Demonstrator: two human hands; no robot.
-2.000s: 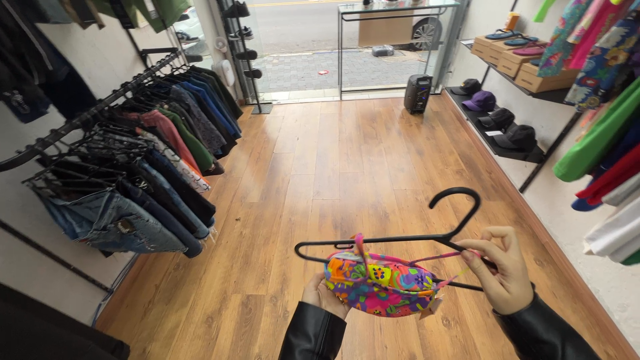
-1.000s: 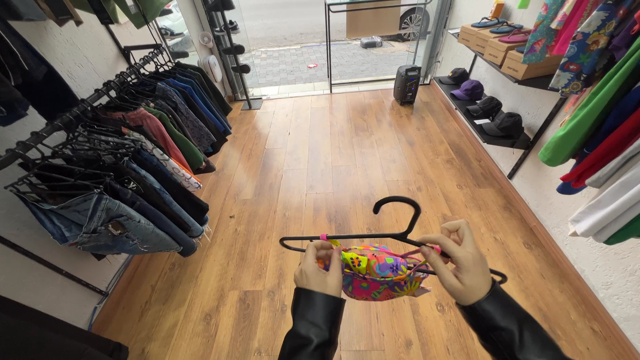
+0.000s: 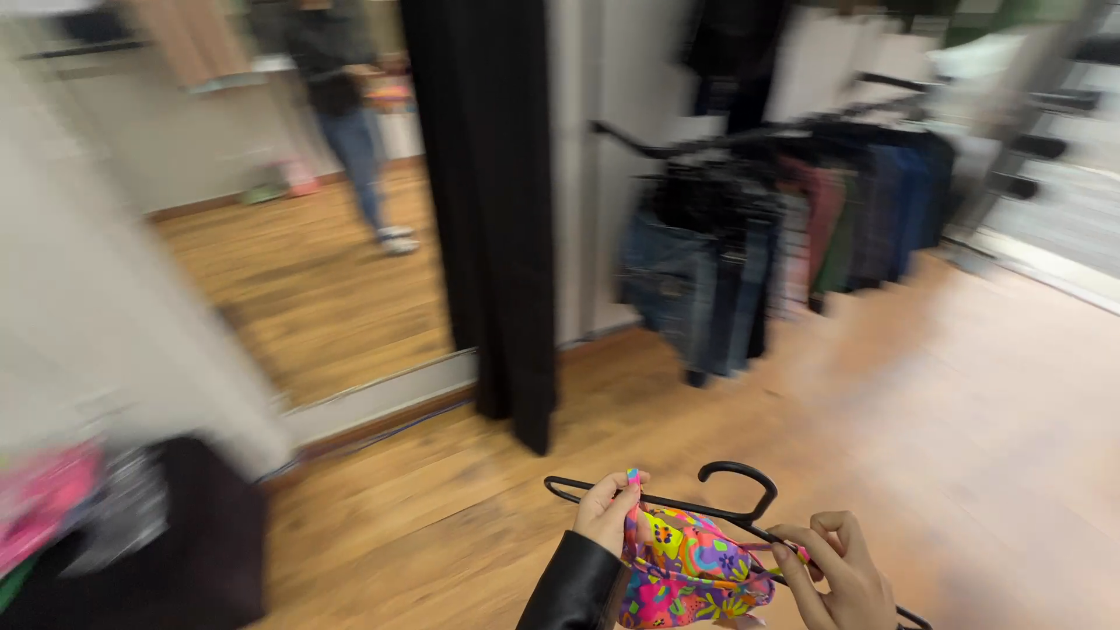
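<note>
A black plastic clothes hanger (image 3: 691, 506) is held low in the view, its hook upward. On it hangs a small garment (image 3: 691, 569) in a bright multicolour print, with thin straps looped over the hanger's bar. My left hand (image 3: 608, 516) grips a strap and the bar near the hanger's left end. With thumb and fingers, my right hand (image 3: 836, 569) pinches another strap at the bar, right of the hook. The hanger's lower part is partly hidden by the garment and my right hand.
A wall rail holds denim shorts (image 3: 674, 280) and other hung clothes. Left of it hangs a black curtain (image 3: 499, 219) beside a large mirror (image 3: 306, 289) that reflects a person. At lower left, pink fabric and clear plastic lie on a dark surface (image 3: 201, 525).
The view has swung far to the left, bringing in the mirror and curtain. Since the oldest frame, my left hand has moved from under the garment to the strap at the bar.
</note>
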